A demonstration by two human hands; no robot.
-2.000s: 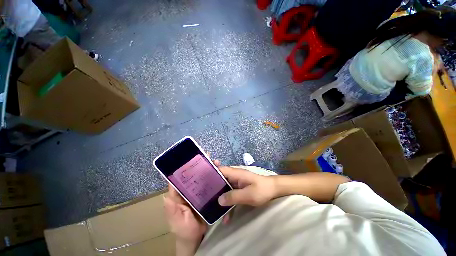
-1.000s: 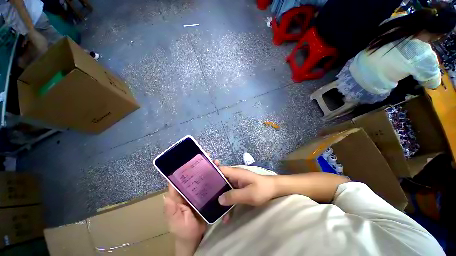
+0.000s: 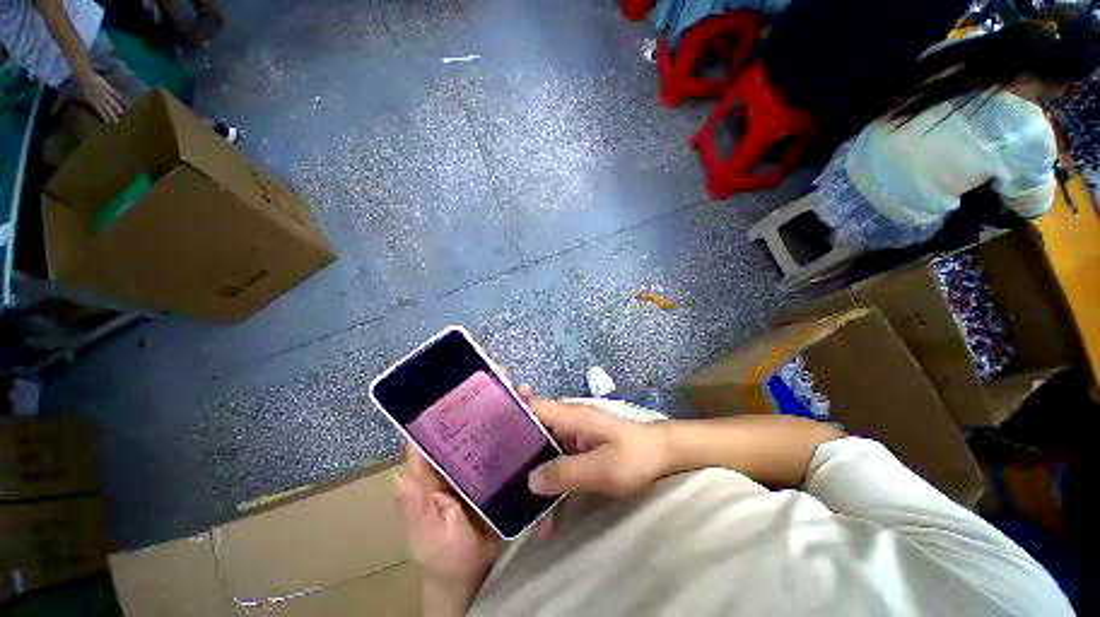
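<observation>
A smartphone (image 3: 468, 432) with a white edge is held tilted in front of me, near the lower middle. Its screen is dark at the top with a pink page of small dark text below. My left hand (image 3: 444, 524) is under and around the phone's lower left side. My right hand (image 3: 603, 448) grips the phone's right side, with the thumb on the lower right of the screen. Both hands are bare. The fingers behind the phone are mostly hidden.
A closed carton (image 3: 314, 542) lies below left. An open carton (image 3: 229, 259) with something green stands left, a standing person's hand (image 3: 101, 97) at it. Open cartons (image 3: 893, 374) are at right, near a seated person (image 3: 941, 163) and red stools (image 3: 754, 133).
The person at upper left has come further into view, a hand now at the open carton. The seated person's arm has shifted slightly. My hands and the phone are nearly still.
</observation>
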